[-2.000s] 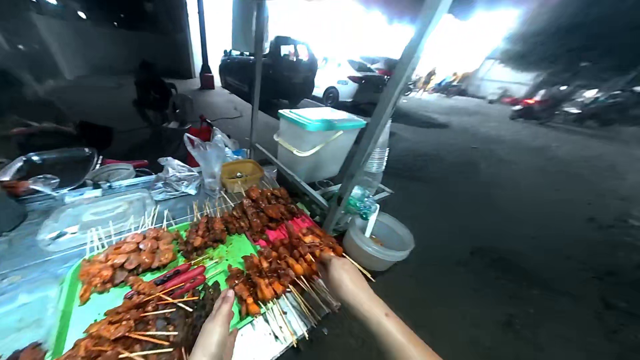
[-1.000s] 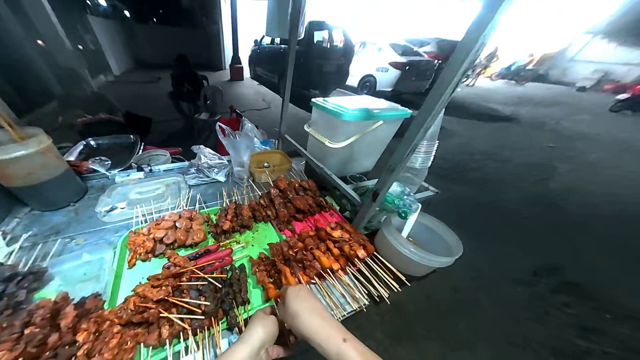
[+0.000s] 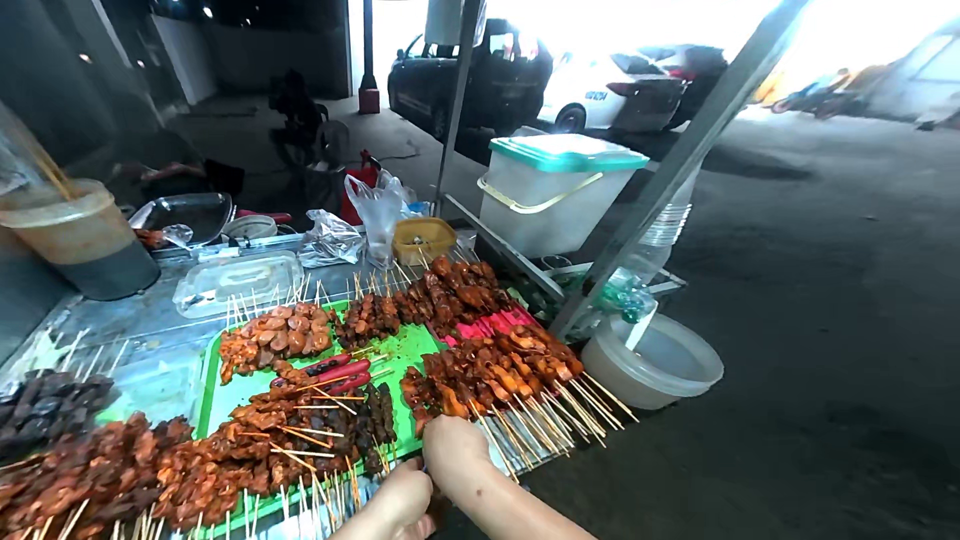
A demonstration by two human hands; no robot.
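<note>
My right hand point(image 3: 456, 450) is at the near edge of the green tray point(image 3: 409, 442), its fingers bent down and hidden behind the hand. Close beside it, my left hand point(image 3: 405, 491) is lower, below the tray edge, with its fingers partly hidden. Whether either holds something is not visible. Glazed meat skewers point(image 3: 502, 375) lie just beyond my right hand, their sticks pointing toward me. Red sausages on sticks point(image 3: 341, 373) and dark skewers point(image 3: 375, 424) lie left of them. More meat skewers point(image 3: 285, 330) line the tray's far side.
A plastic tub of dark liquid point(image 3: 101, 247) stands at left. Behind the tray are a clear lid point(image 3: 240, 281), foil point(image 3: 331, 238) and a yellow-brown container point(image 3: 424, 240). A metal post point(image 3: 675, 172), lidded bin point(image 3: 559, 202) and round bucket point(image 3: 660, 367) are at right. A person point(image 3: 296, 120) sits beyond.
My hands were apart at first, the right one at the skewers' right side. They have come together at the tray's near edge. The view has turned left, showing more of the table.
</note>
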